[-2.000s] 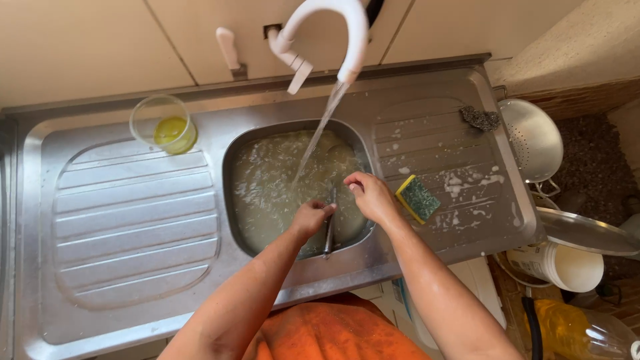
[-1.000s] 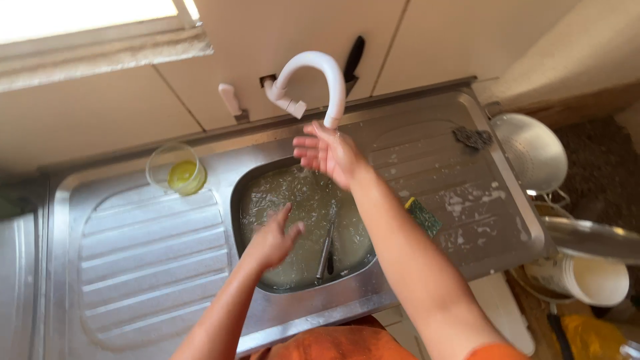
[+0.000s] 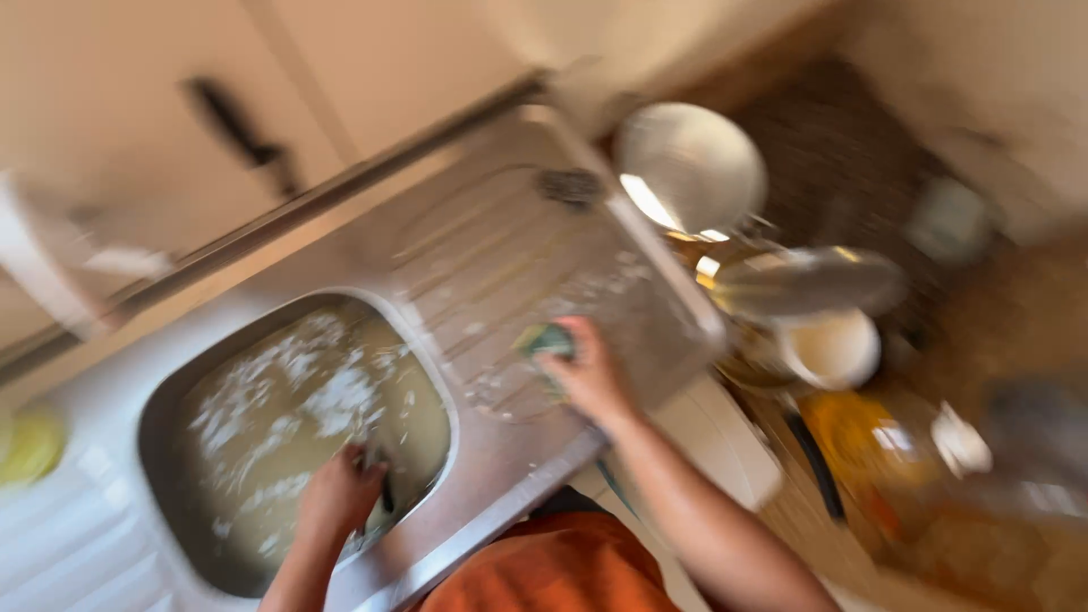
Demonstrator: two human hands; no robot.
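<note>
The steel sink basin (image 3: 297,442) holds cloudy, sudsy water. My left hand (image 3: 342,493) is at the basin's right part, its fingers closed around a slim metal utensil (image 3: 370,463) whose kind is blurred; a dark handle (image 3: 388,493) shows beside it. Over on the ribbed steel drainboard (image 3: 510,272), my right hand (image 3: 582,365) grips a green and yellow sponge (image 3: 548,340) between thumb and fingers. Soap suds lie on the drainboard around the sponge.
A white faucet (image 3: 42,255) is at the far left, near a cup of yellow-green stuff (image 3: 30,446). A dark scouring pad (image 3: 568,187) lies on the drainboard's far corner. Right of the sink are a metal colander (image 3: 693,170), a lid (image 3: 807,280) and a white container (image 3: 829,348). A black-handled knife (image 3: 229,119) stands at the wall.
My right hand has moved from by the faucet to the drainboard and taken hold of the sponge. My left hand, open before, has closed on the utensil. The view has swung right.
</note>
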